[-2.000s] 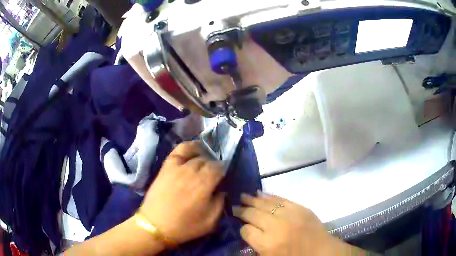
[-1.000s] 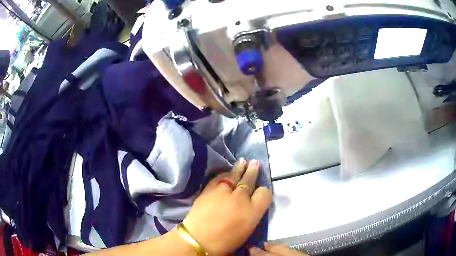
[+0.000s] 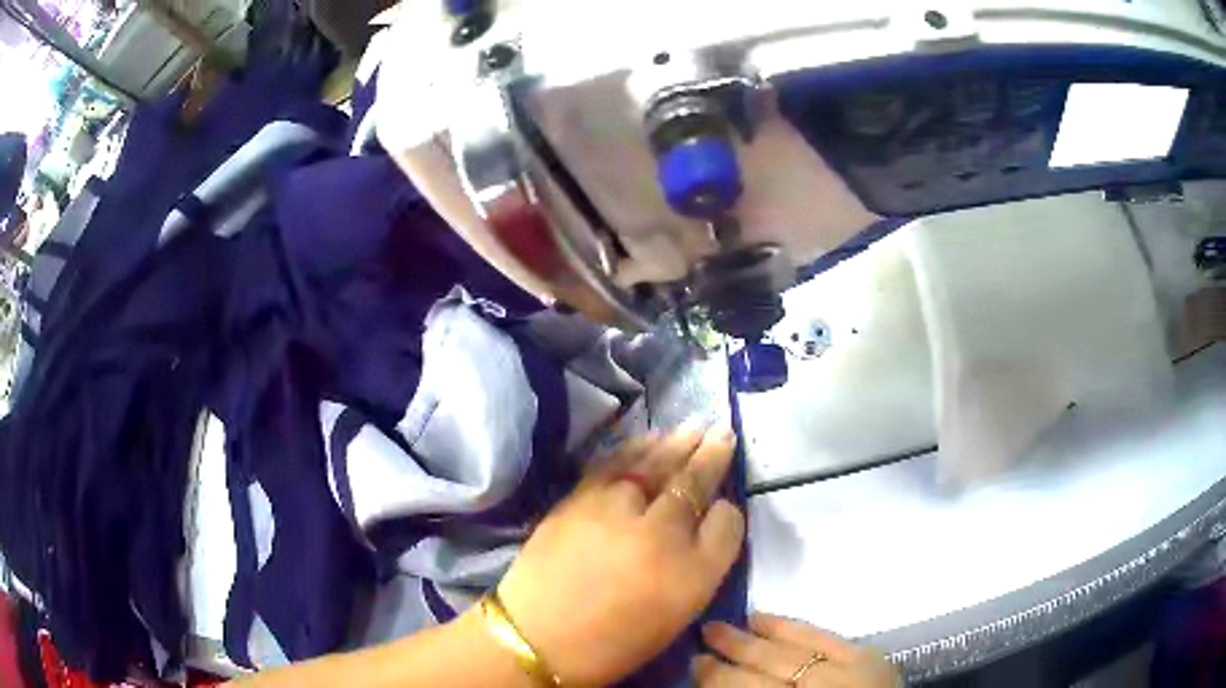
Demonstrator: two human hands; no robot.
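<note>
The garment piece [image 3: 471,390], navy with pale grey areas, lies on the machine table and runs up under the needle area of the white sewing machine [image 3: 820,54]. Its narrow navy seam edge [image 3: 738,538] runs from the blue lower knob down to the front. My left hand [image 3: 625,551] lies flat on the grey cloth below the presser foot, fingertips close together at the edge. My right hand [image 3: 793,659] is at the bottom edge, partly cut off, its fingers on the navy edge. The needle tip is hard to make out.
A navy and grey garment pile [image 3: 121,350] is heaped at the left. A white flap [image 3: 1042,336] hangs under the machine arm. The table's curved front edge [image 3: 1076,591] carries a marked grey strip. A blue tension dial [image 3: 699,175] and lit screen [image 3: 1119,124] are on the machine.
My left hand has moved from the gathered seam to lie flat on the grey cloth. My right hand has drawn down towards the bottom edge. The cloth now lies flatter along the seam.
</note>
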